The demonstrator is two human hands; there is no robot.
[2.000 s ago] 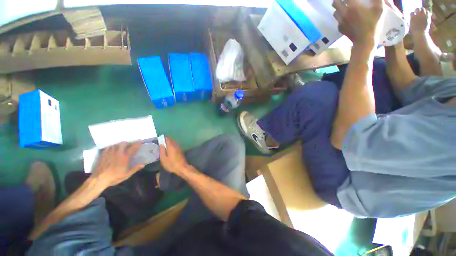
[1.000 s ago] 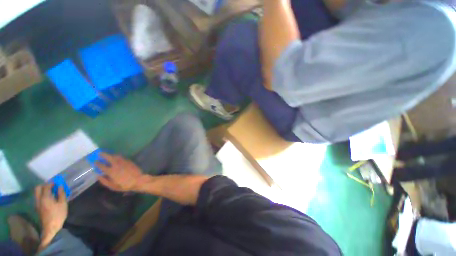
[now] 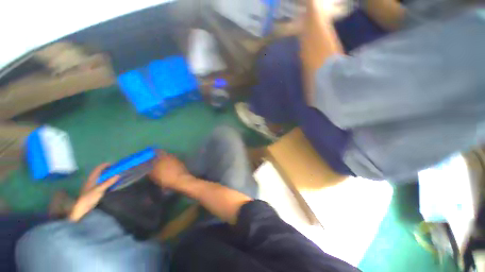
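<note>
A retail carton [image 3: 129, 164] is held over the lap, its narrow blue side facing up and a grey side below it; the picture is blurred. The large white flap no longer shows standing open. My left hand [image 3: 94, 190] holds the carton's left end, with fingers along its near side. My right hand [image 3: 168, 170] holds its right end. Whatever is inside the carton is hidden.
A blue-and-white carton [image 3: 53, 152] stands on the green floor at left. Blue cartons [image 3: 159, 85] and a bottle [image 3: 219, 93] stand ahead. A seated person [image 3: 393, 101] is at right, beside brown cardboard [image 3: 303, 159]. A brown partitioned tray [image 3: 58, 79] lies upper left.
The carton was open with its white flap spread and a pale device visible; now it shows a closed blue side. Both hands still hold its ends. The view has swung right, then partly back left.
</note>
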